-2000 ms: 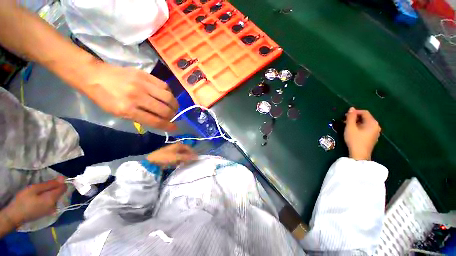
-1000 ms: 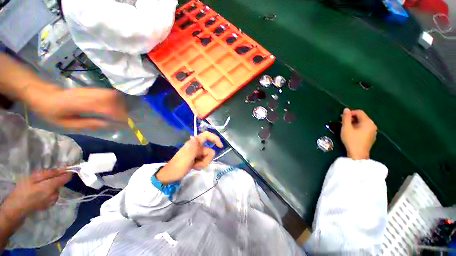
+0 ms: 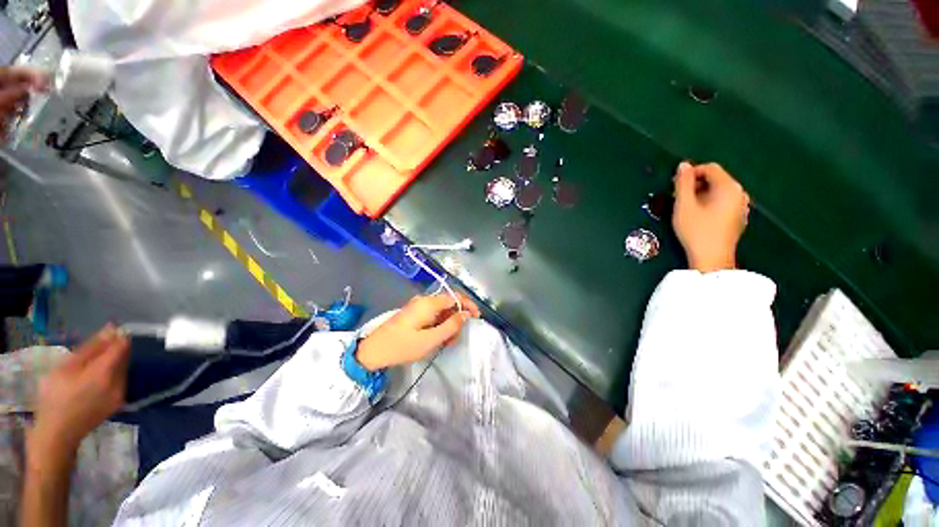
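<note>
My left hand [image 3: 417, 327], with a blue band at the wrist, is at the bench's front edge with its fingers closed on a thin white cable [image 3: 438, 270]. The cable's small end piece lies on the bench edge. My right hand [image 3: 710, 211] rests on the green mat with curled fingers; whether it holds anything is hidden. A black disc [image 3: 656, 205] lies beside its fingertips. A shiny round housing [image 3: 640, 244] lies just below left. Several more housings [image 3: 501, 190] and dark discs [image 3: 514, 238] lie mid-bench.
An orange compartment tray [image 3: 376, 196] with black discs in some pockets lies at the upper left. A white perforated rack [image 3: 824, 401] and dark device [image 3: 875, 443] stand right. At left, another person's hand [image 3: 77, 386] holds a white cable with a plug. A blue container [image 3: 340, 221] is below the tray.
The other person's reaching arm has left the space near the tray. My left hand has moved right, fingers now closed on the cable. The view has shifted; my right hand stays beside the same housing.
</note>
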